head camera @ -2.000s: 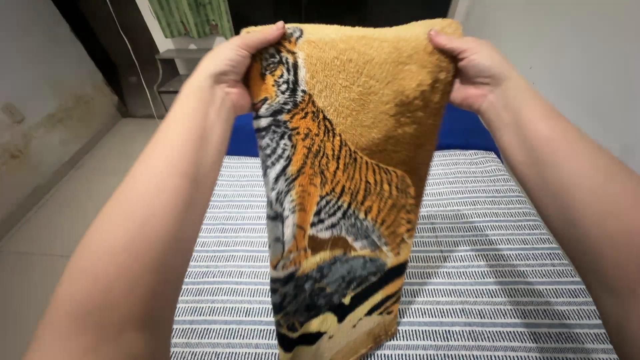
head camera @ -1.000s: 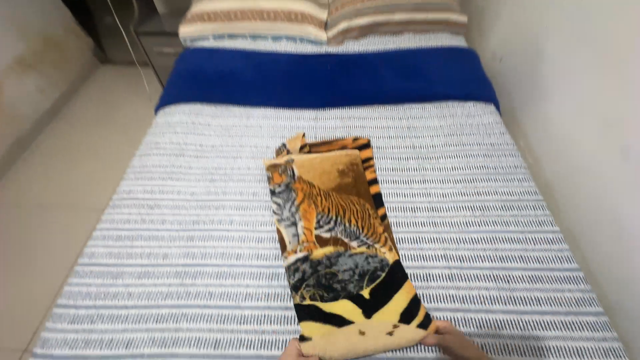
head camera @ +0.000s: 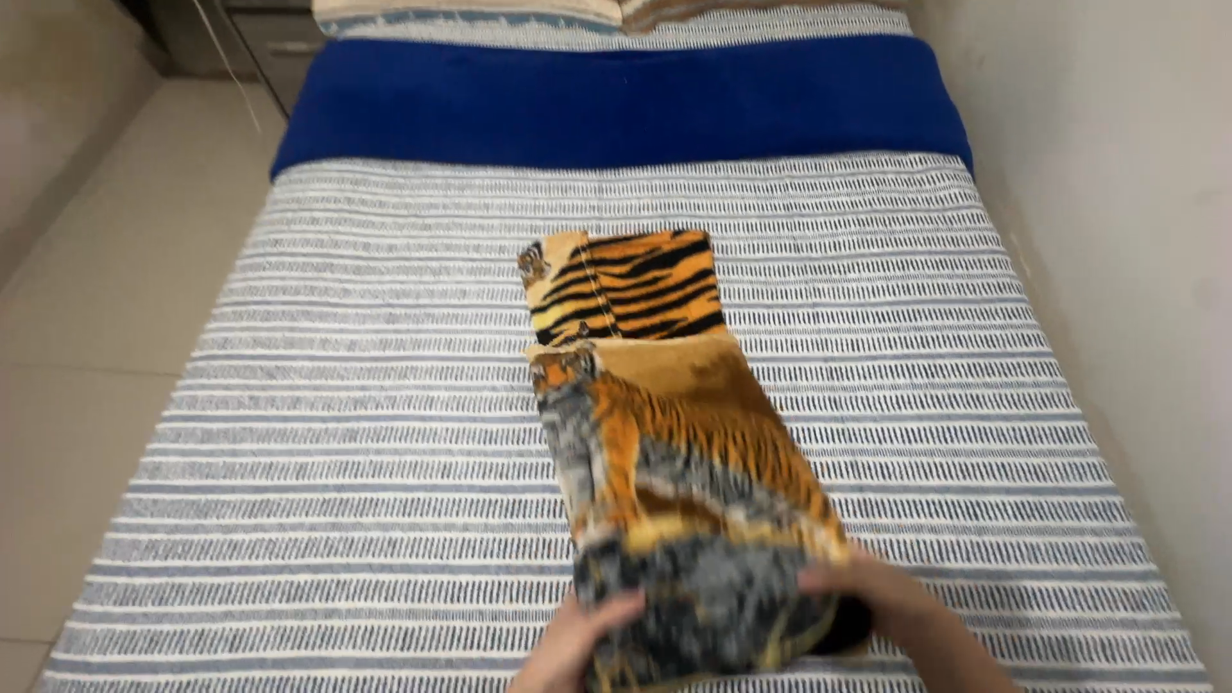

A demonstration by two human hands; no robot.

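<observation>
A plush towel with a printed tiger (head camera: 693, 462) lies lengthwise on the bed, its near part lifted and curled. My left hand (head camera: 577, 640) grips its near left edge, thumb on top and fingers hidden beneath. On the near right edge, my right hand (head camera: 881, 592) pinches the cloth, blurred by motion. Beyond the tiger panel, a folded part with orange and black stripes (head camera: 654, 284) lies flat on the bedspread; a small tiger face shows at its left corner.
A striped white and grey bedspread (head camera: 385, 433) covers the bed. Across its far part lies a blue blanket (head camera: 626, 106), with pillows (head camera: 472, 12) behind. A wall (head camera: 1136, 241) runs along the right, tiled floor (head camera: 87, 318) on the left, and a drawer unit (head camera: 279, 48) stands far left.
The towel was held up by its top corners, then lowered onto the bed. Its near end is now lifted and folded over, and more of the striped part shows beyond the tiger.
</observation>
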